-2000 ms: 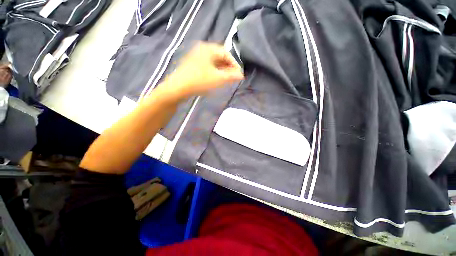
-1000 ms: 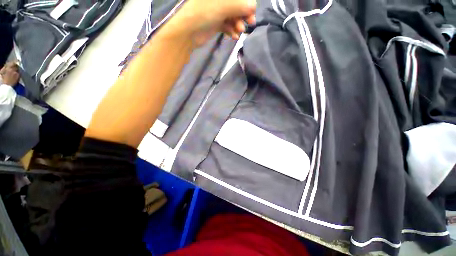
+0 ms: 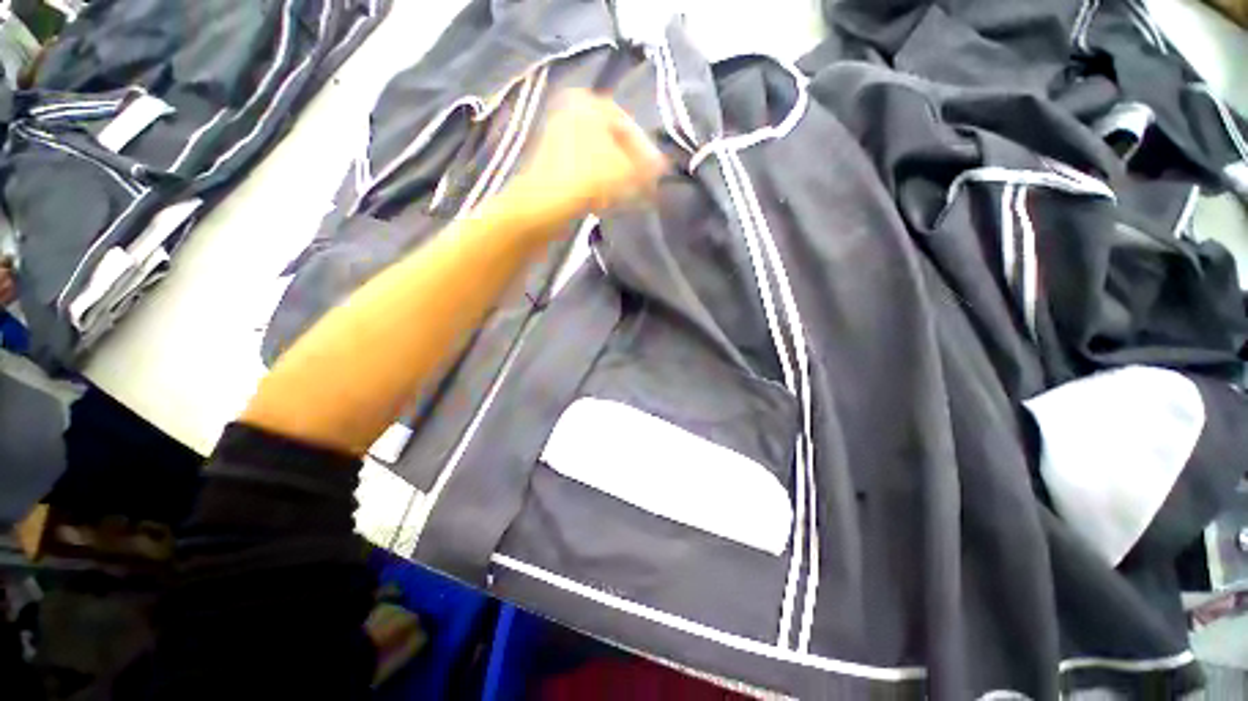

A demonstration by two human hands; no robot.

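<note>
A dark-grey garment [image 3: 876, 342] with double white stripes lies spread in front of me. A broad white rounded band [image 3: 671, 473] sits on its lower panel, and a thin white line [image 3: 684, 619] runs along its hem by the table edge. My left hand [image 3: 602, 151] reaches in from the lower left, its forearm bare below a dark sleeve. It is blurred, with curled fingers, over the upper front part of the garment. Whether it pinches cloth or thread cannot be told. My right hand is not in view.
More grey garments with white trim lie at the far left [image 3: 233, 96] and right [image 3: 1163, 288]. A pale piece of cloth [image 3: 1122, 452] shows at the right. The white table [image 3: 205, 329] shows between garments. Below its edge is a blue bin [image 3: 445, 623].
The view has tilted up, so the garment sits lower in the picture and more of its upper part shows. My left hand is farther up the garment than two seconds ago.
</note>
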